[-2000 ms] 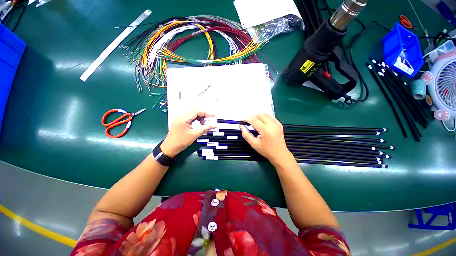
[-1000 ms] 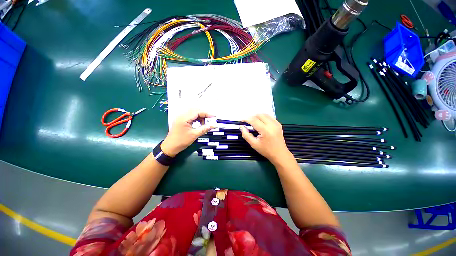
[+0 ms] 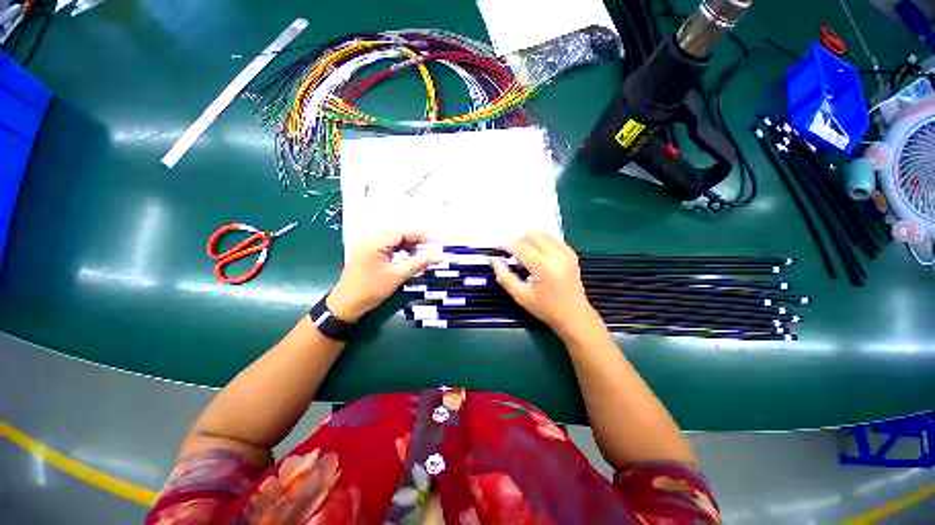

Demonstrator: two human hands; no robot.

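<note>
Several long black sleeved cables (image 3: 677, 297) lie side by side on the bench, with small white labels (image 3: 429, 297) near their left ends and white tips at their right ends. My left hand (image 3: 381, 275) pinches the white-labelled left end of the topmost cable. My right hand (image 3: 545, 277) holds the same cable a little to the right, fingers bent over it. The fingers partly hide the cable end. The top cable lies at the lower edge of a white paper sheet (image 3: 451, 185).
Red-handled scissors (image 3: 240, 252) and a steel ruler (image 3: 236, 92) lie left. Coiled loose wires (image 3: 431, 87) lie behind the paper. A heat gun (image 3: 656, 123), blue bin (image 3: 826, 101), second cable bundle (image 3: 820, 205) and fan (image 3: 918, 154) stand right.
</note>
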